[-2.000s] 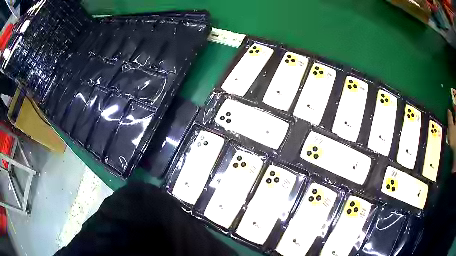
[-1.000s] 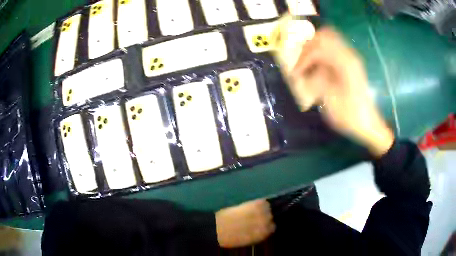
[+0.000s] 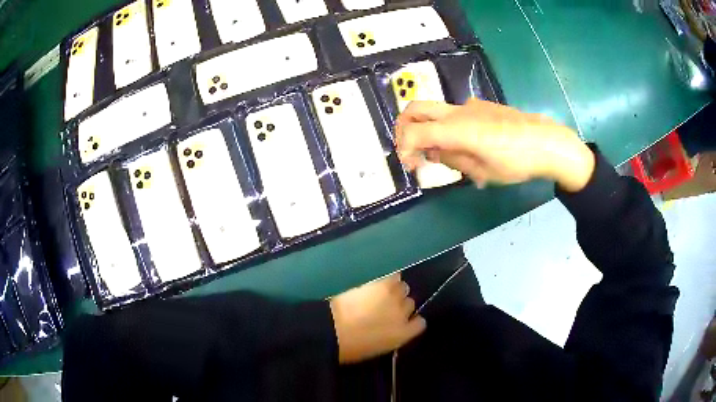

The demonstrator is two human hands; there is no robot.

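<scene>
A glossy black tray lies on the green bench top with cream phone-shaped covers in its pockets. My right hand is over a cream cover at the near row's right part, its fingers on the cover's middle. That cover has dark camera circles on a yellow patch and lies in or over its pocket; the fingers hide its middle. An empty pocket shows to its right. My left hand rests at my lap below the bench edge, fingers curled; whether it holds anything is unclear.
Another glossy black tray lies at the far left. A whitish strip is on the green top. Crumpled shiny material is at the upper right. A red stool or crate stands beyond the bench edge.
My right hand has moved down and left from above the tray's right end to the near row, where one more cover now shows. My left hand has stayed at my lap.
</scene>
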